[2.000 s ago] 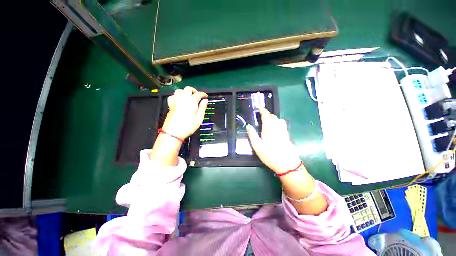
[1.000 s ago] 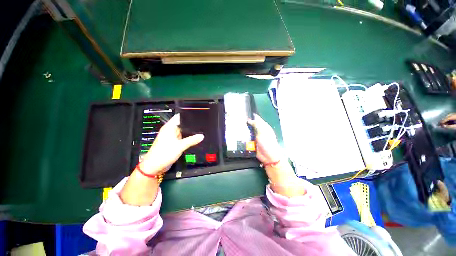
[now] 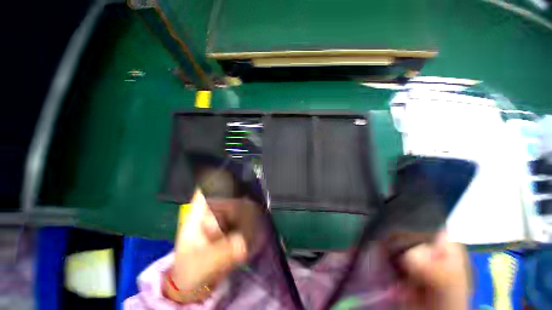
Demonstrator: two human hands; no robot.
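The black four-slot tray (image 3: 290, 163) lies on the green bench. Its second slot from the left holds a smartphone (image 3: 244, 138) with green and white text lines; the other three slots hold no phone. My left hand (image 3: 209, 251) grips a dark smartphone (image 3: 233, 184), tilted and raised over the tray's near left part. My right hand (image 3: 440, 266) grips another dark smartphone (image 3: 439, 181), raised and tilted over the right side, partly in front of the papers. Both hands and raised phones are blurred; their screen content is unclear.
The raised shelf (image 3: 327, 56) stands behind the tray. White record sheets (image 3: 493, 200) lie at the right, with the blurred power strip (image 3: 540, 181) beyond. Yellow tape (image 3: 203, 99) marks the bench. A blue bin (image 3: 140, 248) with a yellowish slip (image 3: 89, 272) is at lower left.
Both hands have lifted phones out of the two right slots and up towards me, spread apart. The phone with text lines has stayed in its slot. The camera view has shifted.
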